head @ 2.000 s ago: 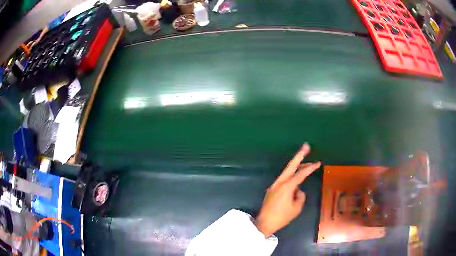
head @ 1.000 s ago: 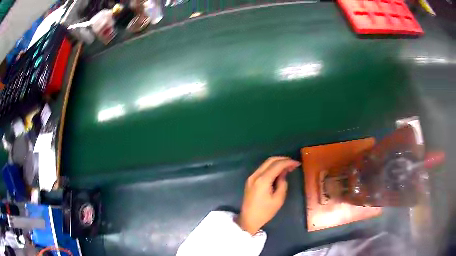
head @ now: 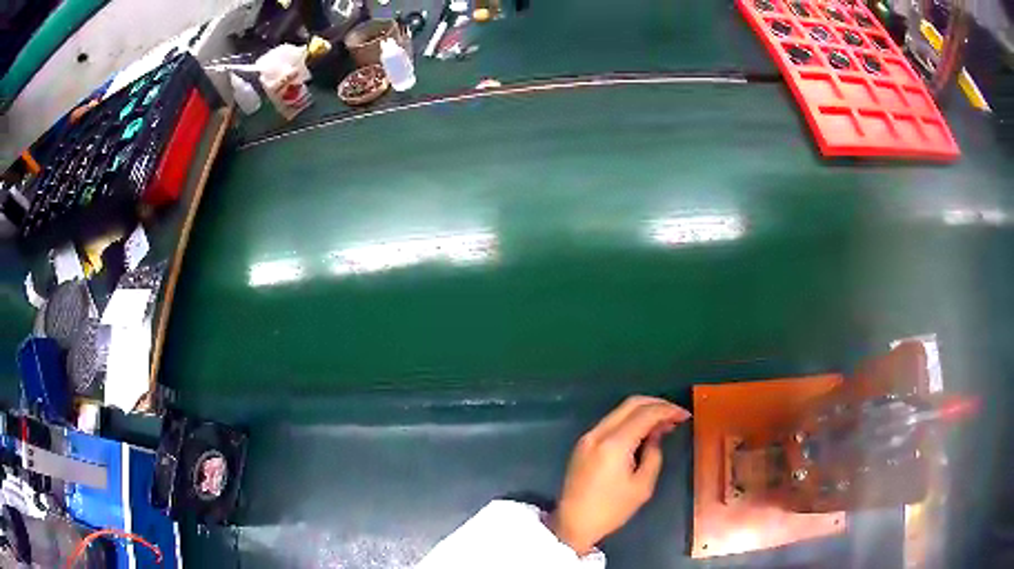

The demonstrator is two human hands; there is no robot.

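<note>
My left hand, in a white sleeve, is just left of the orange-brown assembly fixture. Its fingers are bent towards the thumb, and I cannot tell whether they hold anything small. The fixture lies on the green mat, with a brown upright block on its right side. The clamp's metal parts are blurred, and its red handle points right. A small raised nest is on the base. My right hand is not in view.
A red parts tray is at the far right, partly filled with dark round parts. A black rack is at the far left. A blue machine box and black fan are at the lower left.
The camera view has shifted. My left hand's extended fingers have drawn in and bent, and it stays left of the fixture. The grey cloth at the bottom edge one second ago is out of view.
</note>
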